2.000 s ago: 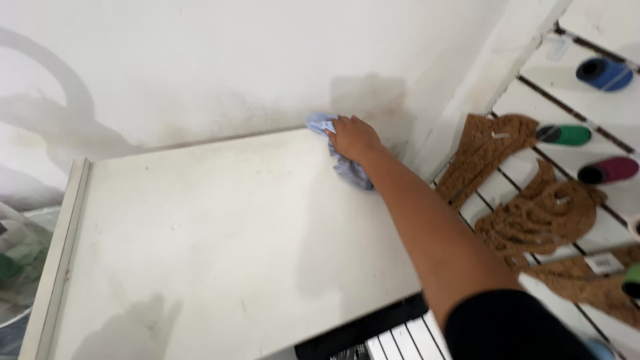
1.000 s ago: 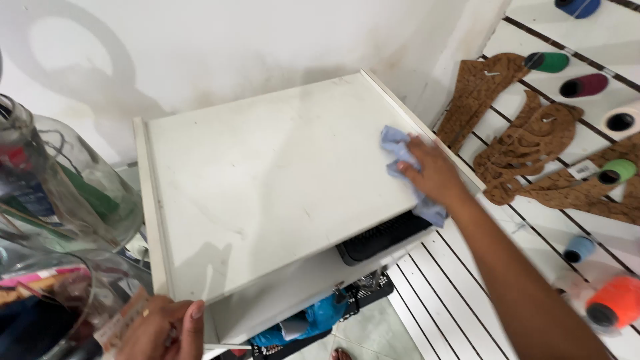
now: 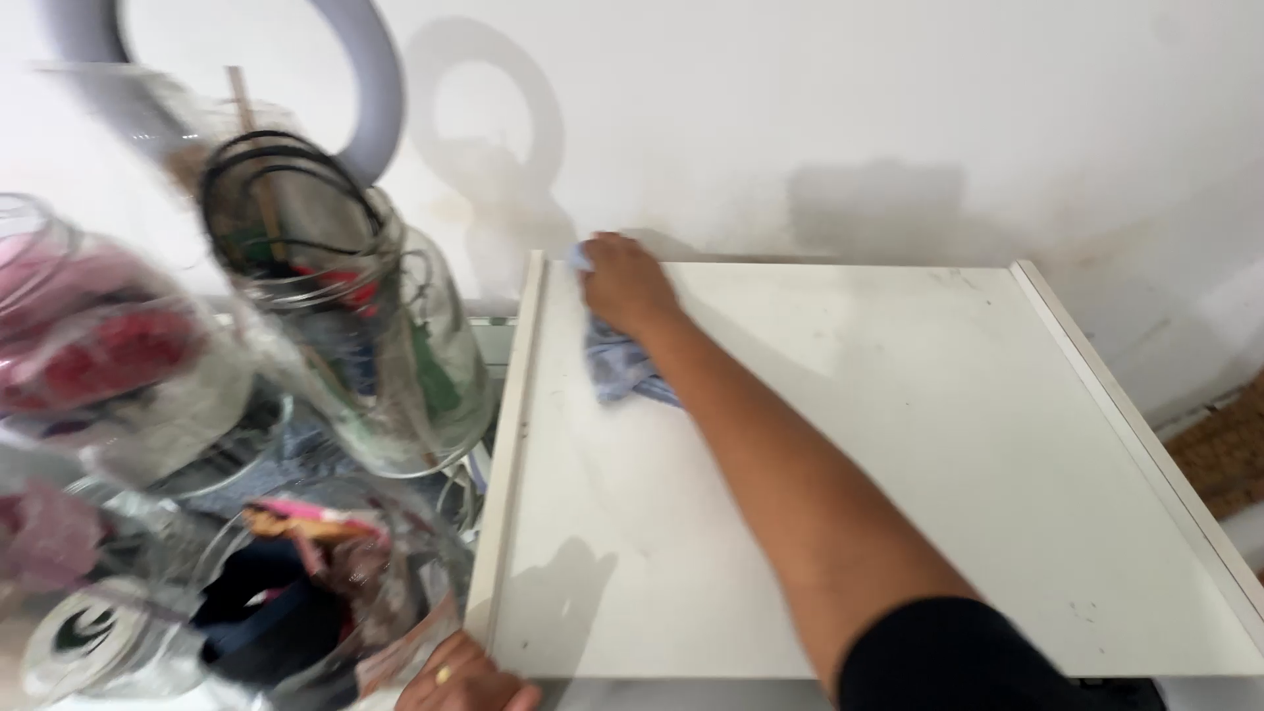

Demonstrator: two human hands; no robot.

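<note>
My right hand [image 3: 629,286] presses a crumpled blue-grey cloth [image 3: 620,363] onto the white top panel [image 3: 889,444] of a cabinet, at its far left corner, beside the raised left edge strip. Part of the cloth is hidden under the hand and forearm. My left hand [image 3: 466,677], with a ring on one finger, rests at the near left corner of the cabinet; its lower part is cut off by the frame, and nothing is seen held in it. Small dark marks show on the panel.
Left of the cabinet stand a glass jar [image 3: 434,365] with coiled black cable and sticks, a jar with pink and red material [image 3: 128,346], and a clear container with dark fabric [image 3: 276,612]. A white wall [image 3: 750,118] borders the back; a brown patterned piece [image 3: 1224,449] lies at the right.
My right hand and the cloth have moved from the panel's right edge to its far left corner. My left hand stays near the near left corner. The view has swung left.
</note>
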